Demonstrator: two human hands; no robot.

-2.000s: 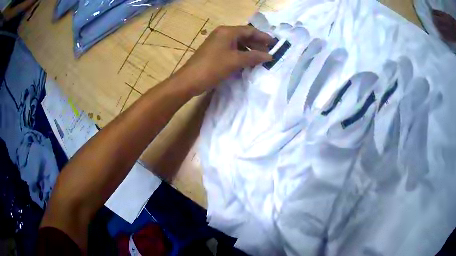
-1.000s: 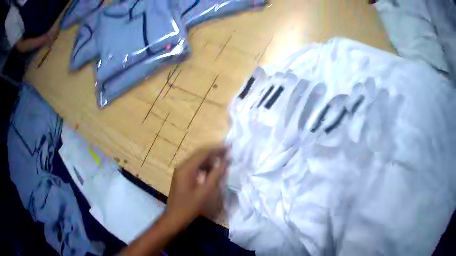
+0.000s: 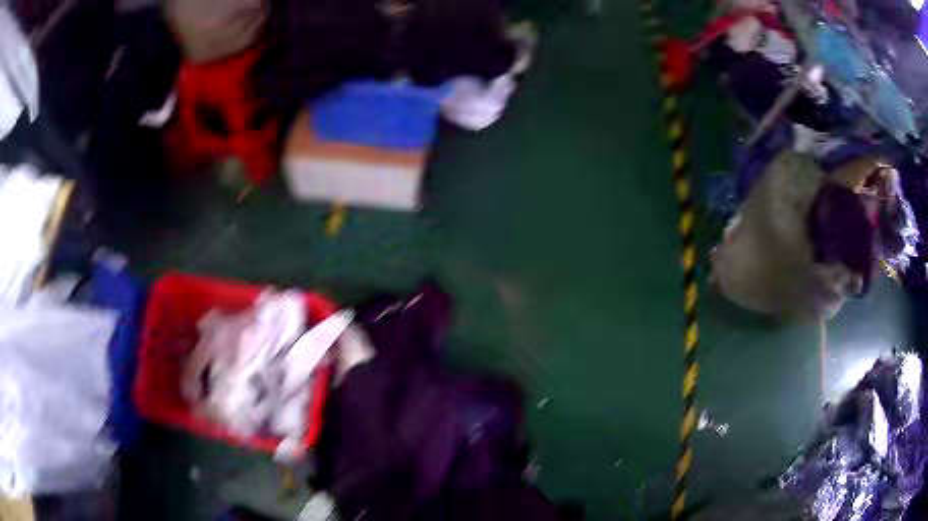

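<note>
Neither of my hands is in the picture. Nearest in front of me, a red plastic basket (image 3: pixel 168 351) stands on the green floor, filled with crumpled white cut pieces (image 3: pixel 254 366). Some white cloth hangs over its right rim. A heap of dark purple-black garment pieces (image 3: pixel 438 427) lies on the floor against the basket's right side. At the left edge, white cloth (image 3: pixel 51 392) lies at table height. The picture is blurred.
A brown and white carton (image 3: pixel 351 173) with blue on top stands beyond the basket, beside a red stool (image 3: pixel 229 112). Yellow-black tape (image 3: pixel 689 305) crosses the floor. A stuffed grey-green sack (image 3: pixel 768 244) and shiny bagged items (image 3: pixel 870 448) lie right.
The view has swung from the table with the white garments to the floor. The bare hand seen at the white cloth's edge has left the picture.
</note>
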